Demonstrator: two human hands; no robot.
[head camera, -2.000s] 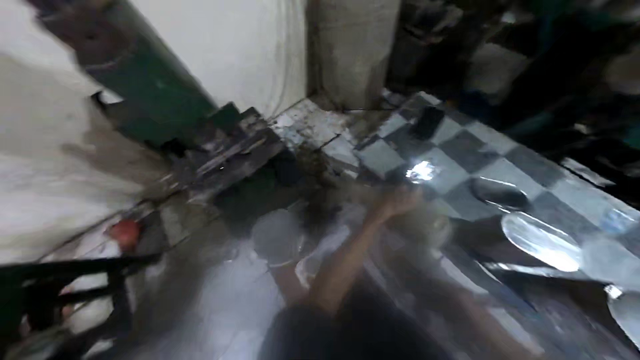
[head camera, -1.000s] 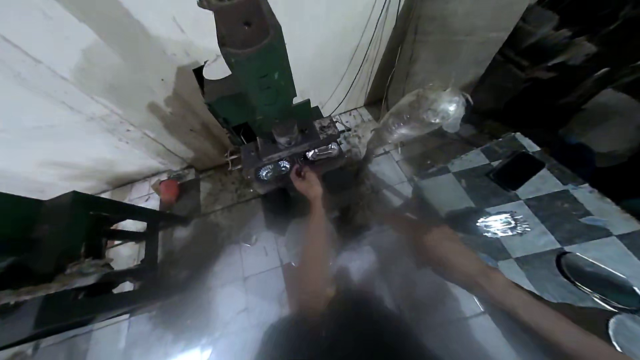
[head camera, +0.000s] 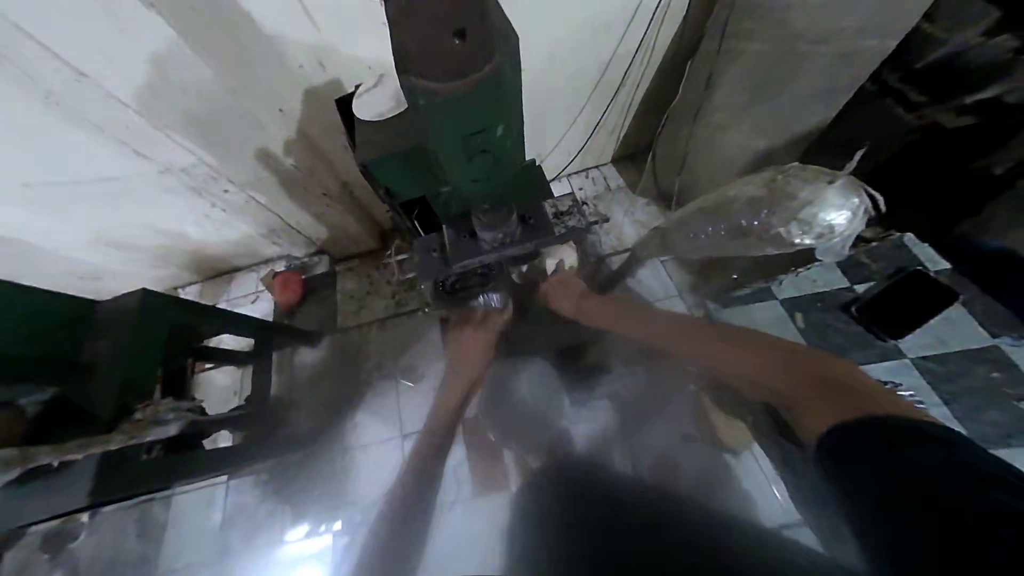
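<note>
A green press machine (head camera: 476, 152) stands against the wall in the upper middle, with a dark metal die block (head camera: 464, 276) low on its front. My left hand (head camera: 474, 320) is at the block's near edge, by a small shiny metal piece (head camera: 490, 300); whether it grips the piece cannot be told. My right hand (head camera: 562, 284) is at the right side of the block, touching or holding a pale object (head camera: 560, 258), too blurred to name. The fingers of both hands are partly hidden. A round steel punch (head camera: 496, 224) sits just above the block.
On the right, a clear plastic-wrapped bundle (head camera: 744, 220) leans near a pillar (head camera: 744, 96). A black phone-like slab (head camera: 906, 304) lies on the checkered surface (head camera: 960, 384). At the left are a green metal frame (head camera: 144, 384) and a red object (head camera: 288, 288).
My right hand has moved from the lower right to the die block. My left hand remains near the block's front. The view has turned and come closer to the machine.
</note>
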